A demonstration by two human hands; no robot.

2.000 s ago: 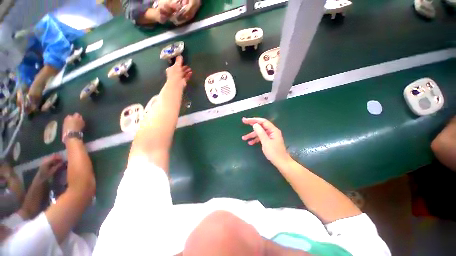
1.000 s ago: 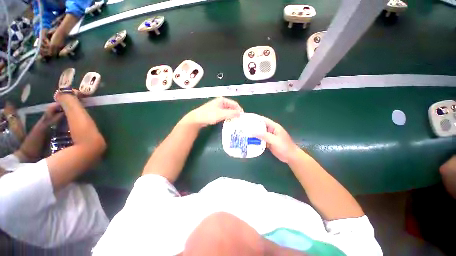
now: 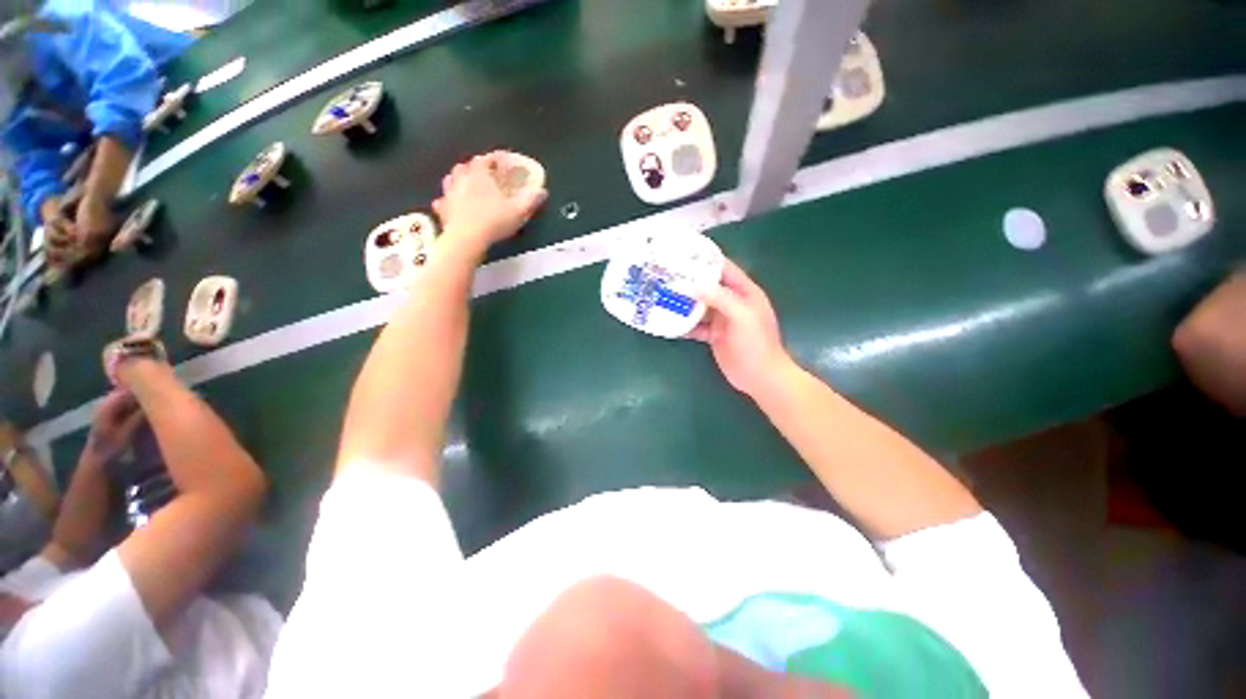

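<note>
My right hand holds a cream back shell by its right edge, open side up, over the near side of the pale rail. A blue board and blue cylinder show inside it. My left hand reaches out over the belt and grips a cream front cover. The hand hides the cover's left part. Another front cover lies just left of my left wrist, and one more lies beyond the back shell.
A grey upright post stands on the pale rail. A cover and a white disc lie on the near surface. Units with blue parts stand on the belt. Other workers' arms are at left and right.
My left hand has let go of the back shell and moved forward and left onto a front cover on the belt. My right hand still holds the back shell, now slightly farther forward and tilted.
</note>
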